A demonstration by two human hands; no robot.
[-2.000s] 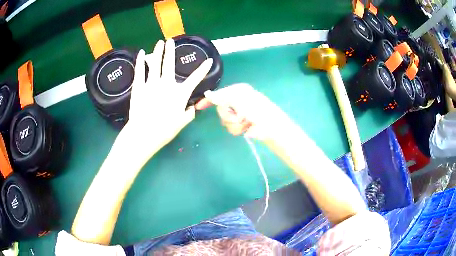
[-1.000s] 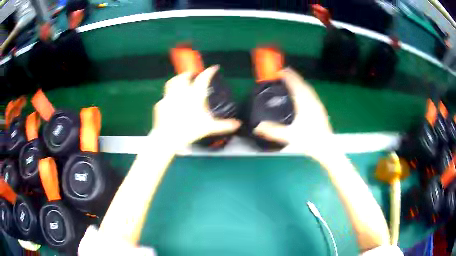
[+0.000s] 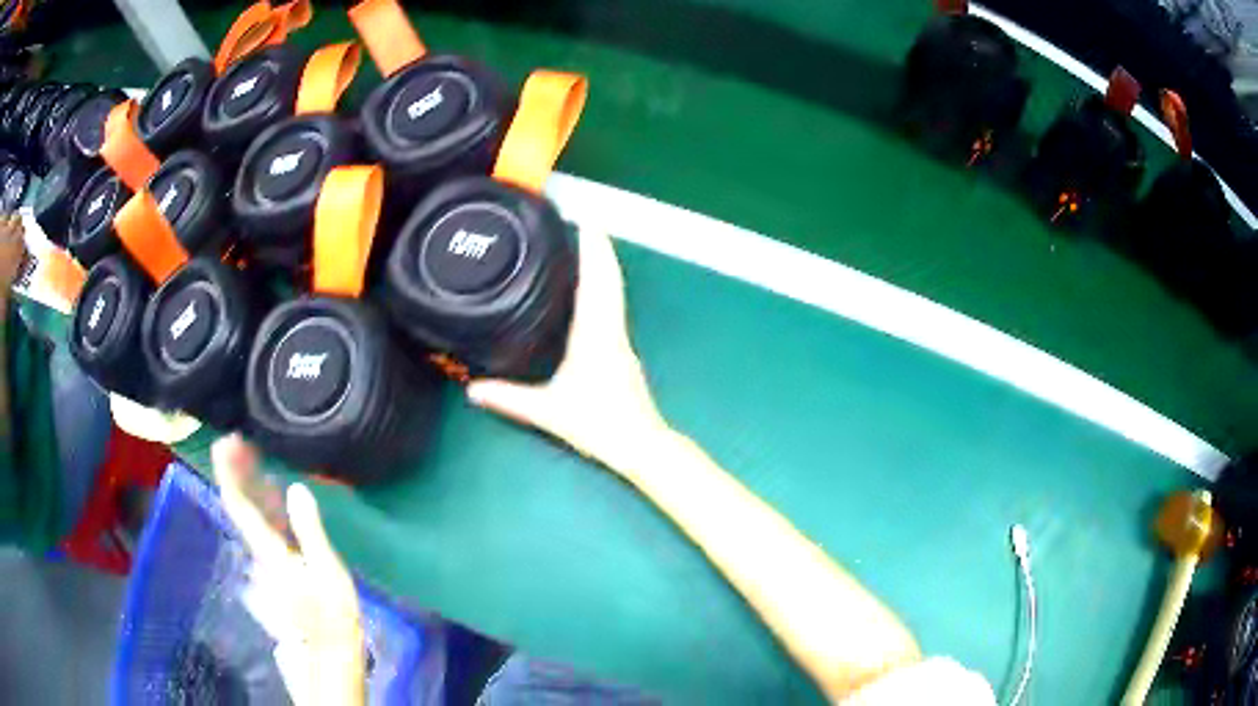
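Observation:
My right hand [image 3: 607, 366] is against the right side of a black speaker [image 3: 476, 255] with an orange strap, its thumb low near the base and its fingers along the far side. My left hand [image 3: 297, 579] is empty, fingers apart, below another black speaker [image 3: 331, 379] at the bench's near edge. Both speakers stand upright with pale logos and grey rings on top. The white cable [image 3: 1028, 593] lies on the green bench at the right, its plug end loose.
More black speakers with orange straps [image 3: 283, 166] crowd the upper left. A mallet [image 3: 1186, 531] lies at the right edge. Dark speakers [image 3: 1090, 145] stand beyond at upper right. A blue crate with clear liner [image 3: 166, 593] is below the bench. Part of a person [image 3: 11, 255] shows far left.
The view has swung left. My hands have moved from the two speakers mid-bench to the group at left. My left hand has come off its speaker; my right hand is still at one.

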